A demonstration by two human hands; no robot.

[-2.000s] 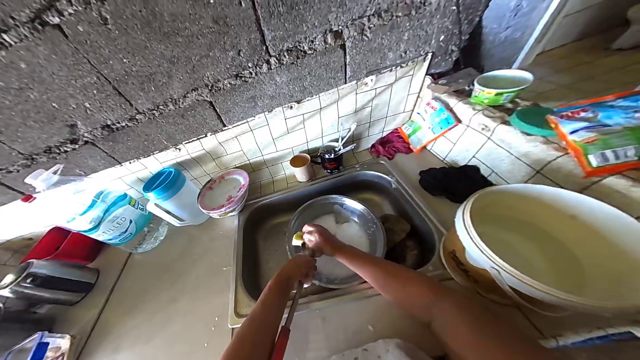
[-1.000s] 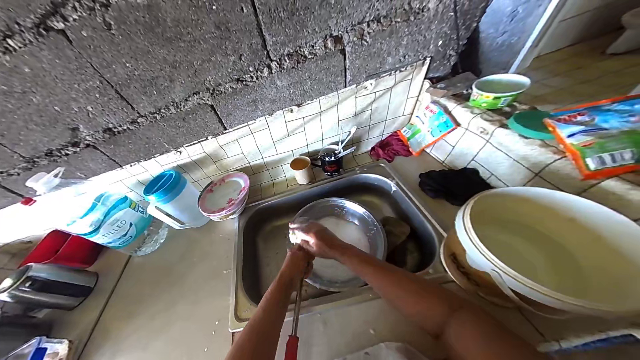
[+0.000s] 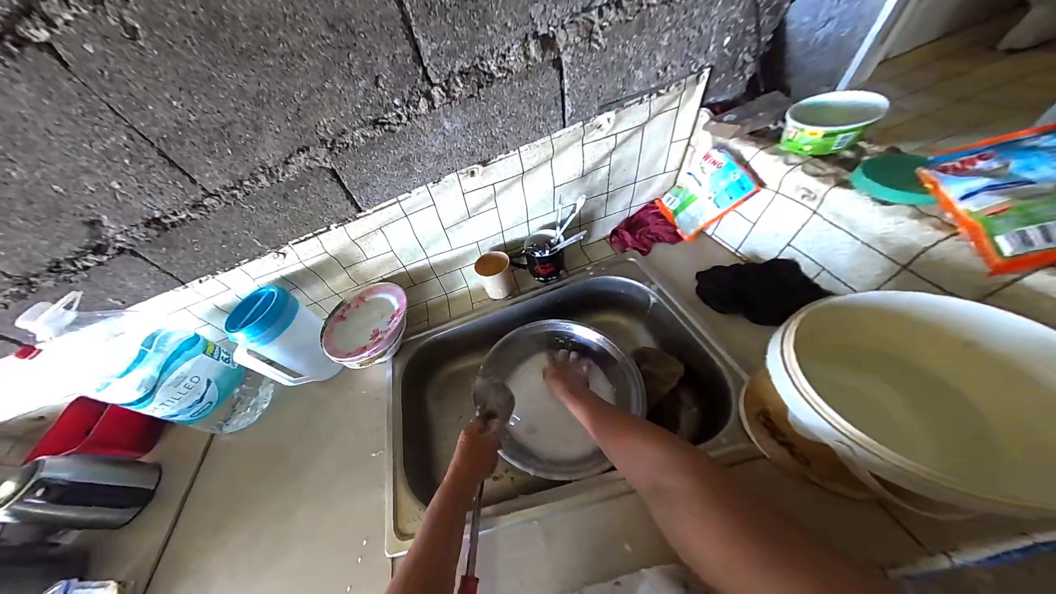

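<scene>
A round metal basin (image 3: 631, 388) of cloudy whitish water sits in the stainless steel sink (image 3: 450, 355). My right hand (image 3: 569, 375) reaches into the basin, fingers spread at the water, with nothing visible in it. My left hand (image 3: 478, 450), at the basin's left edge, grips a metal utensil, seemingly a ladle (image 3: 493, 400); its bowl end points up, and its thin shaft (image 3: 474, 528) runs down to a red handle end (image 3: 469, 584). Dark brownish things (image 3: 660, 375) lie in the sink to the right of the basin, partly hidden by it.
A large bucket of water (image 3: 788, 355) stands right of the sink, beside a black cloth (image 3: 759, 290). Behind the sink are a beige cup (image 3: 493, 276) and a black mug with utensils (image 3: 544, 260). A pink-patterned bowl (image 3: 363, 326), white pitcher (image 3: 285, 338) and plastic bottle (image 3: 186, 384) stand left.
My hands were together over the basin's left part; now they are apart. The right hand has moved right, into the basin, and the utensil's bowl end shows above my left hand.
</scene>
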